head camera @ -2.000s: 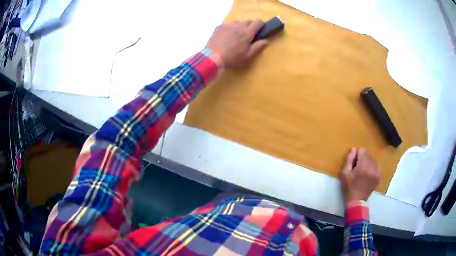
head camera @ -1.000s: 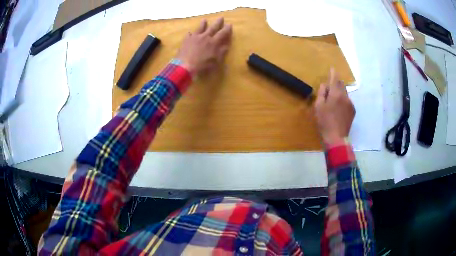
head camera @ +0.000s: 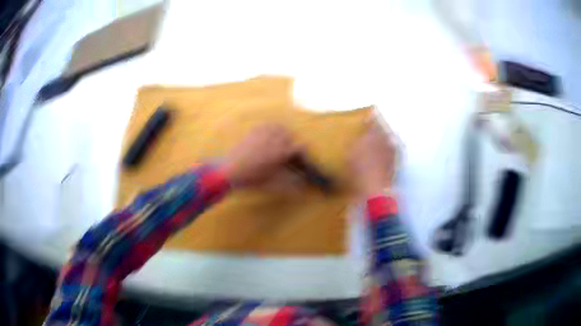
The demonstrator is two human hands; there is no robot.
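The picture is blurred. The tan cut panel [head camera: 223, 223] lies flat on white sheet material [head camera: 236, 38] in front of me. One black pattern weight [head camera: 147, 137] lies on its left part. A second black weight [head camera: 312, 174] is at the panel's middle right. My left hand [head camera: 267, 153] is at that weight's upper left end; blur hides whether its fingers close on it. My right hand [head camera: 374, 156] is at the panel's right edge, its fingers near the upper right corner; blur hides its grip.
Black-handled shears [head camera: 455, 232] lie on the right, with a flat black phone [head camera: 506, 204] beside them. Small beige pieces [head camera: 523, 140], an orange item [head camera: 482, 62] and a dark block [head camera: 530, 77] lie farther back. A brown piece with a dark bar [head camera: 114, 41] lies at back left.
The view has shifted, so the panel sits lower and further left. My left hand has moved right across the panel to the second weight. My right hand has moved to the panel's right edge.
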